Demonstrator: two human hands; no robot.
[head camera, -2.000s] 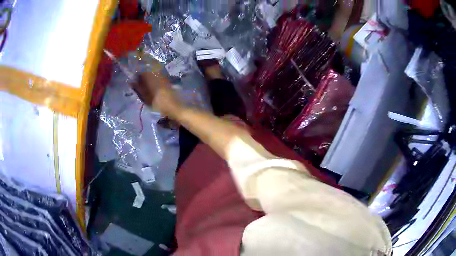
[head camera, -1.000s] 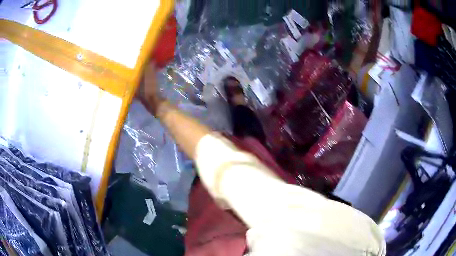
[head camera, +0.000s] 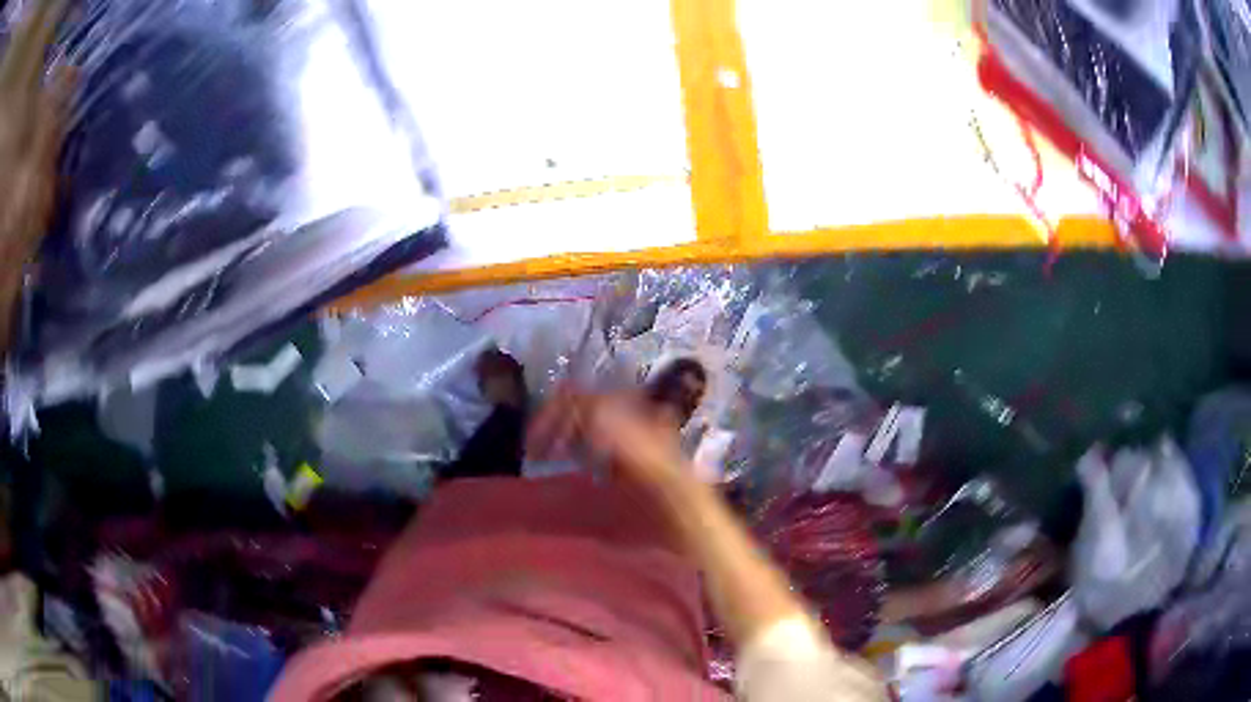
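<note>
My right hand (head camera: 597, 425) is low in front of my red-clad lap, below the table's front edge. It is strongly blurred. A faint pale streak rises above the fingers, but I cannot tell whether it is a held item. My left hand is not identifiable in the picture. The white table (head camera: 563, 110) with yellow-orange tape is above my hand. Dark garments in clear, shiny bags (head camera: 192, 178) lie on its left part and reach past the edge.
More dark bagged items with a red-edged strip (head camera: 1056, 130) lie at the table's right. Clear plastic and paper pieces litter the dark green floor (head camera: 988, 329) around my feet. Dark red bagged goods (head camera: 823, 542) and a crumpled pale bag (head camera: 1136, 528) are at lower right. A blurred brown shape is at far left.
The view has turned, so the table now spans the top. My right hand has moved from beside the table edge to in front of my lap.
</note>
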